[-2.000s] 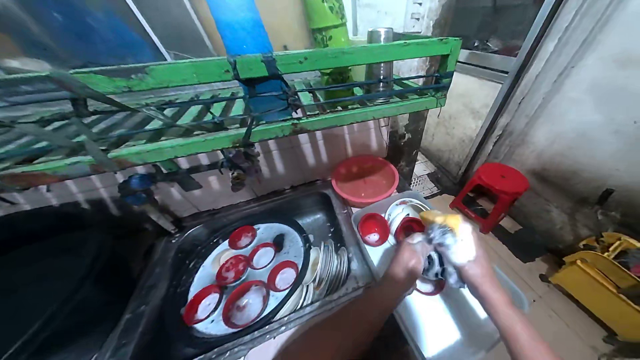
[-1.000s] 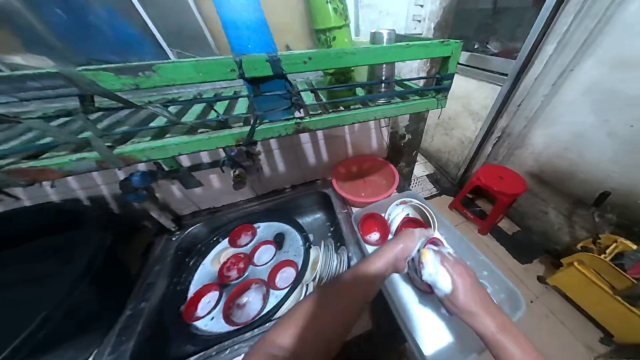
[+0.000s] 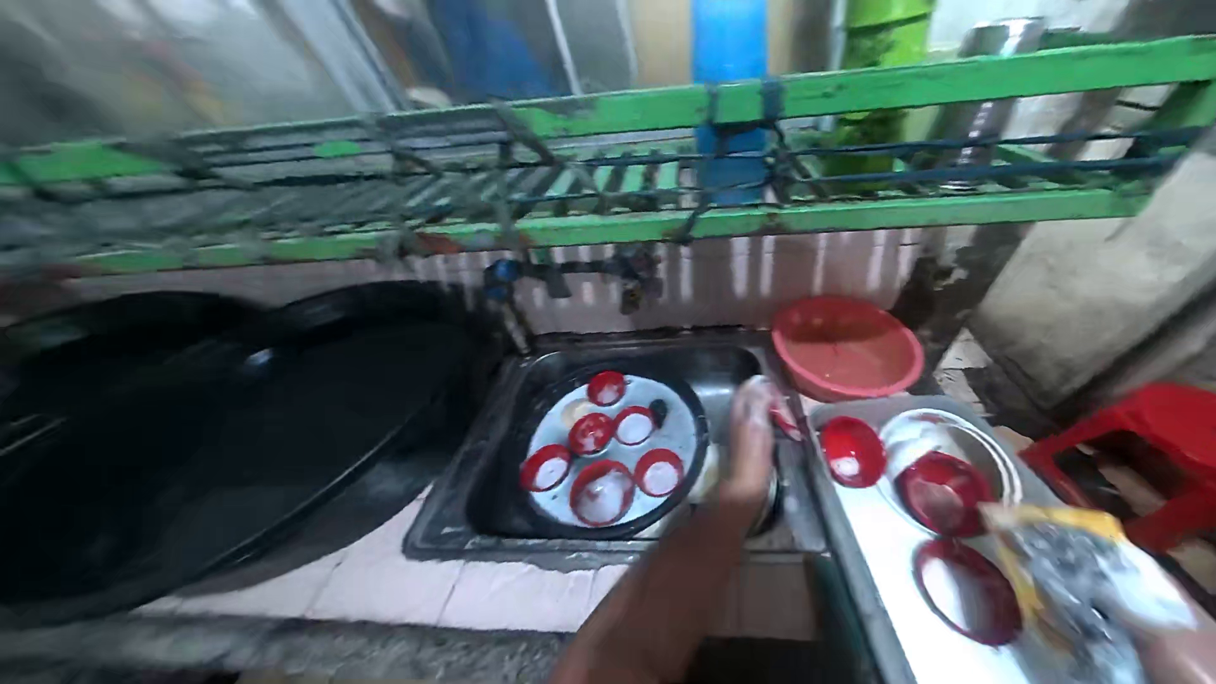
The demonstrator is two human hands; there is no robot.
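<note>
My left hand [image 3: 752,427] is blurred over the right side of the sink, with a red item [image 3: 785,416] at its fingers, apparently a red bowl seen edge-on. At the lower right, my right hand [image 3: 1164,646] holds a soapy scrubber [image 3: 1083,579] with yellow and grey parts. Beside it in a grey plastic tub lie red bowls [image 3: 967,591] and a white round dish [image 3: 1007,461]. A black-rimmed basin [image 3: 701,456] of soapy water stands in the sink, several red bowls [image 3: 601,492] in it. Dishes right of the basin are mostly behind my left arm.
A pink-red plastic basin [image 3: 848,347] stands behind the tub. Large black pans [image 3: 285,427] fill the left side. A green slatted rack [image 3: 608,228] runs above the faucet [image 3: 513,313]. A red stool [image 3: 1130,446] is at the right.
My left hand has moved left from the tub to over the sink, away from my right hand. The view has swung to the left.
</note>
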